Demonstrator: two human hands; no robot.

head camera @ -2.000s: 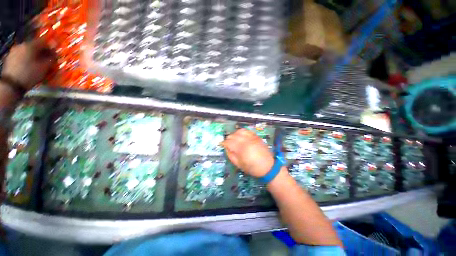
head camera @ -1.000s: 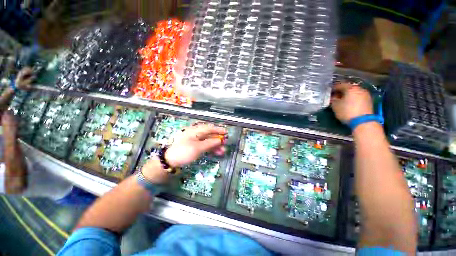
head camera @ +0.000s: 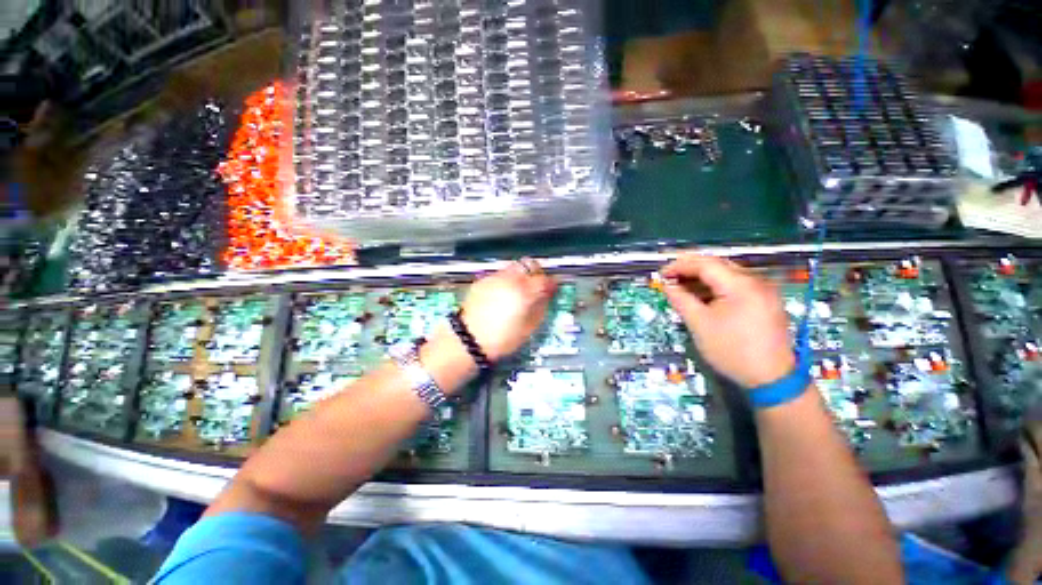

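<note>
My left hand (head camera: 509, 311), with beaded bracelet and metal watch, is over the upper left printed circuit board (head camera: 560, 331) of the carrier (head camera: 483, 440) in front of me. Its fingers are bent; whether they hold a part is hidden. My right hand (head camera: 737, 320), with a blue wrist strap (head camera: 782, 389), has thumb and forefinger close together at the upper right board (head camera: 635, 320), beside an orange component (head camera: 658, 282). Any part between these fingertips is too small to tell. The lower right board (head camera: 663, 414) has an orange spot; the lower left board (head camera: 546, 411) shows none.
Black components (head camera: 154, 189) and orange components (head camera: 261, 189) lie heaped behind the rail, beside the blister tray stack (head camera: 451, 126). Small loose metal parts (head camera: 686, 139) lie on the green mat before the smaller tray stack (head camera: 874, 143). Another person's arm (head camera: 29, 474) shows at the left edge.
My right hand has come from the loose metal parts to the upper right board. My left hand has moved onto the upper left board; the orange piece at its fingertips no longer shows. The view has shifted.
</note>
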